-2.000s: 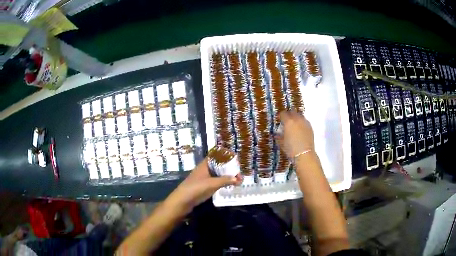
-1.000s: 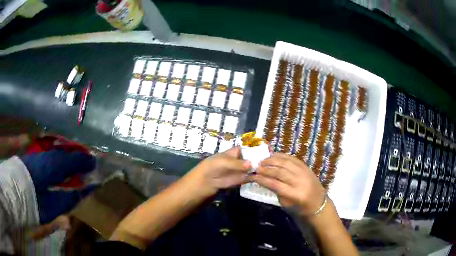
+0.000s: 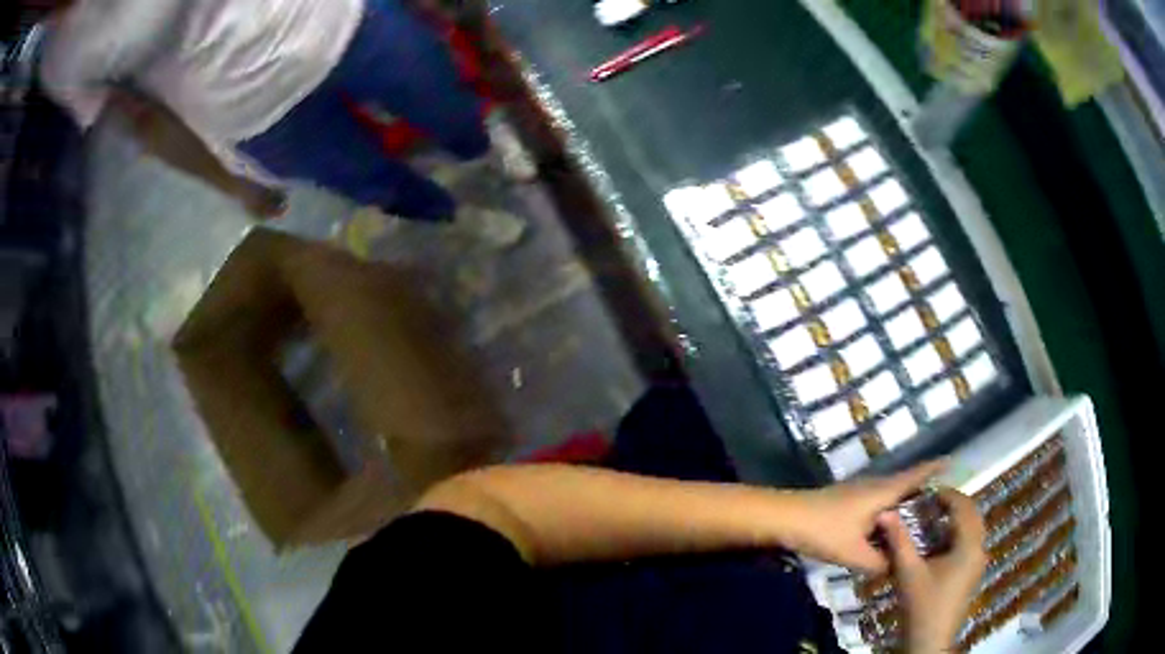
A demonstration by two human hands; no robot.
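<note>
My left hand [image 3: 853,521] and my right hand [image 3: 943,562] are together at the lower right, over the near corner of the white foam box [image 3: 1088,511]. Between their fingers is a small stack of pouch cells [image 3: 922,521]; both hands touch it. The foam box holds upright cells in brown rows [image 3: 1022,562]. Beside it on the dark bench lies the clear blister tray [image 3: 910,319], with white cells and amber strips in its rows. The right forearm is mostly cut off by the lower edge.
A red and white marker pen [image 3: 643,54] and a loose white cell [image 3: 621,10] lie at the top of the bench. A patterned cup [image 3: 967,49] stands at the upper right. An open cardboard box [image 3: 371,371] is on the floor. A person in a pale top [image 3: 275,58] is at the upper left.
The view has turned strongly left, so the bench now runs down the right and the floor shows. Both hands stay together at the stack, which now looks darker and tilted.
</note>
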